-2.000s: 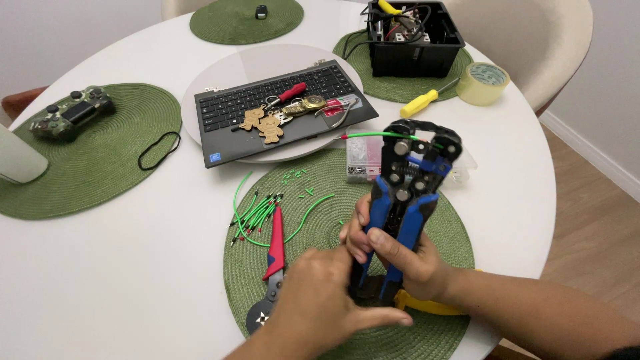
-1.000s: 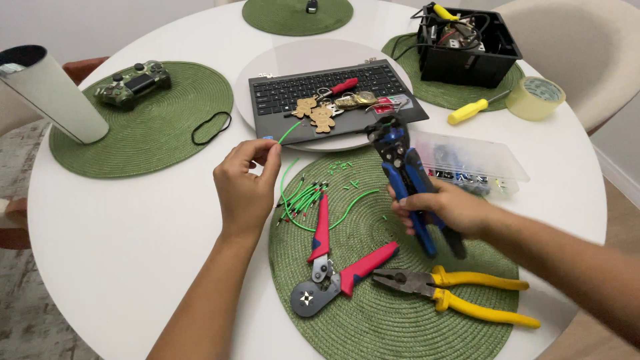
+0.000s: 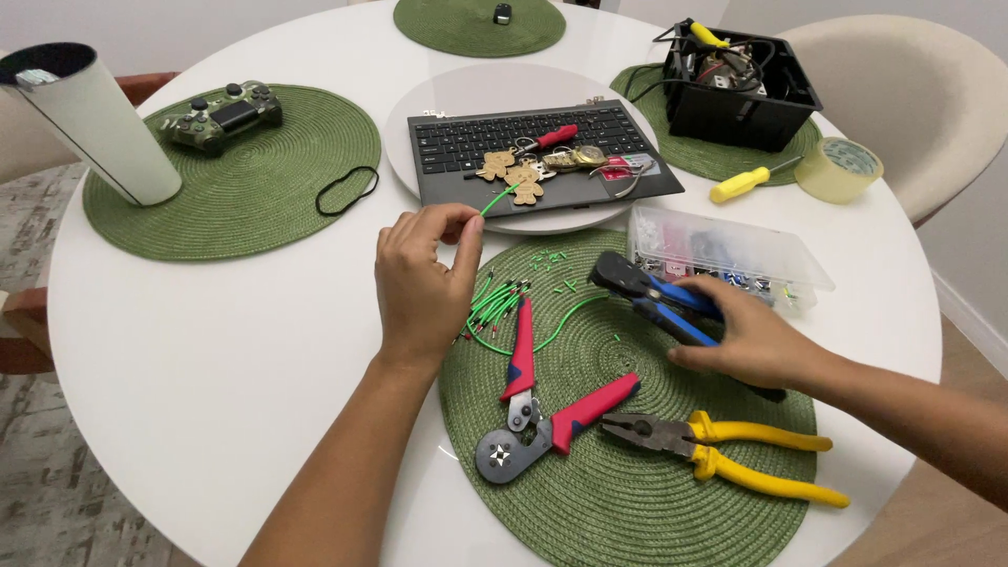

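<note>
Between thumb and fingers, my left hand [image 3: 429, 276] pinches a green wire [image 3: 499, 201], its end sticking up toward the laptop base. My right hand [image 3: 732, 335] grips a blue and black wire stripper [image 3: 661, 299] over the round green placemat [image 3: 630, 512]. Below my left hand lies a bundle of short green wires [image 3: 500, 307] with dark and red ends, beside small green insulation scraps [image 3: 547, 258]. A red-handled crimping tool [image 3: 512, 449] rests spread on the placemat, and yellow-handled combination pliers [image 3: 709, 449] lie to its right.
A clear case of terminals [image 3: 732, 252] stands behind my right hand. Keychains and a watch lie on the laptop base [image 3: 449, 177]. A yellow screwdriver [image 3: 740, 184], a tape roll [image 3: 839, 170] and a black bin [image 3: 732, 118] are back right; a game controller [image 3: 224, 118] and white cylinder [image 3: 102, 134] are left.
My left hand has come away from the stripper and now pinches the green wire. The stripper, upright earlier, has tilted down over the placemat in my right hand.
</note>
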